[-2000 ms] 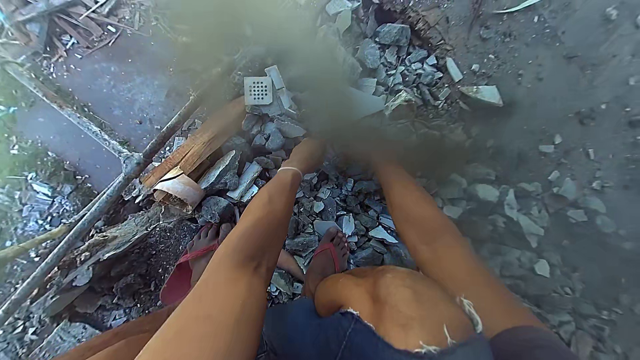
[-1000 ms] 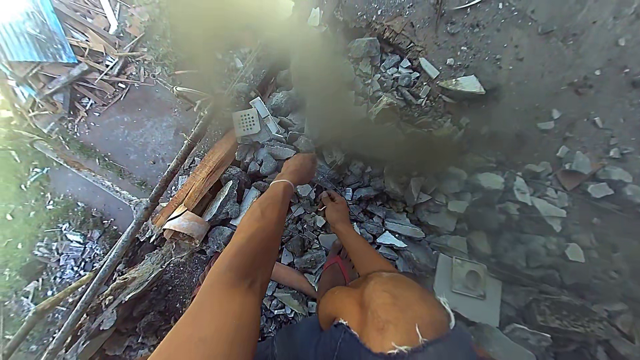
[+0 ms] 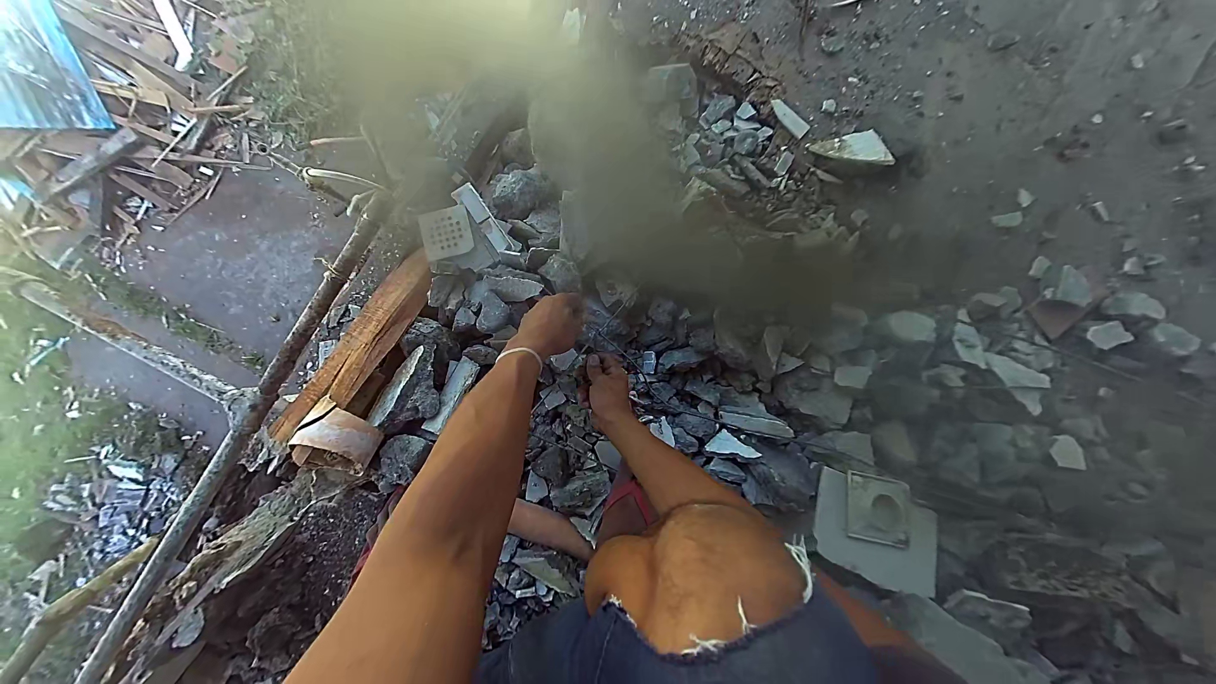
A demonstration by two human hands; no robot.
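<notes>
My left hand [image 3: 553,325], with a pale band at its wrist, reaches down to the broken rubble [image 3: 494,309], its fingers curled and partly hidden. Just below and to its right, my right hand [image 3: 606,380] has bent fingers near thin dark wires [image 3: 617,344] that run over the stones. Whether either hand grips a wire is too small to tell. A perforated pale square plate [image 3: 446,234] lies up and left of my left hand, beside a white broken strip [image 3: 486,218].
A split timber [image 3: 366,337] and a curved pale fragment [image 3: 334,437] lie left of the rubble. A long pole [image 3: 214,465] crosses the left side. At lower right rests a flat slab with a square fitting [image 3: 876,510]. Splintered wood [image 3: 142,142] is heaped at upper left. A blur covers the upper middle.
My right hand, hidden by the blur two seconds ago, now shows beside my left hand, with the forearm drawn in. The view has shifted, bringing the slab and wood heap in.
</notes>
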